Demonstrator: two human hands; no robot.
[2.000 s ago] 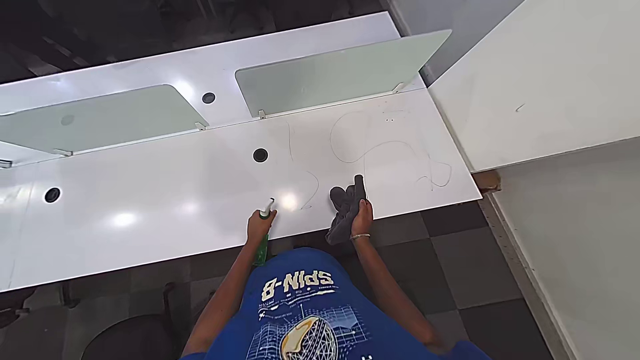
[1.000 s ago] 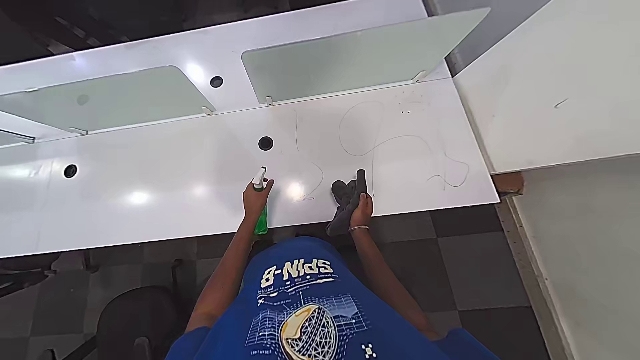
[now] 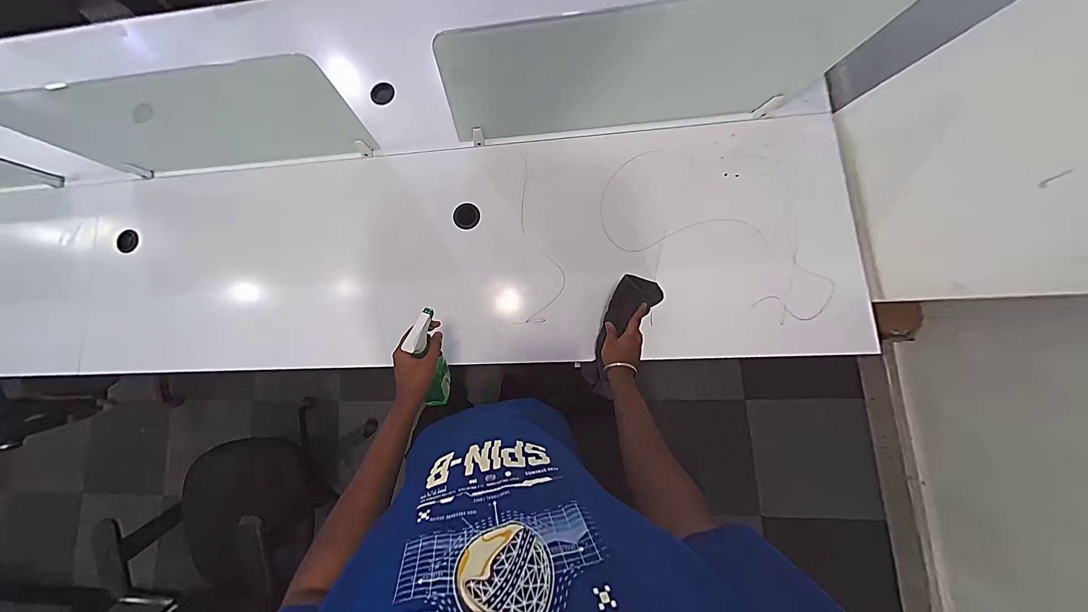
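Observation:
My left hand (image 3: 416, 361) is closed around the neck of a green spray bottle (image 3: 439, 382) with a white trigger head, at the front edge of a long white desk (image 3: 297, 331). My right hand (image 3: 623, 344) grips a dark grey cloth (image 3: 631, 297), bunched at the top and hanging past the desk edge. Thin curved lines (image 3: 722, 223) mark the desktop beyond and to the right of the cloth. A shorter curved line (image 3: 561, 276) lies between the two hands. Whether the cloth touches the desk I cannot tell.
Frosted glass dividers (image 3: 646, 76) stand along the desk's middle on small brackets. Round black cable grommets (image 3: 467, 216) sit in the desktop. A white panel (image 3: 977, 170) borders the right end. Behind the front edge, a black office chair (image 3: 242, 510) stands on dark floor tiles at lower left.
The cloth has changed shape: earlier it stood up in separate folds, now it is one bunched mass. Both hands keep hold of their things. The view has shifted slightly.

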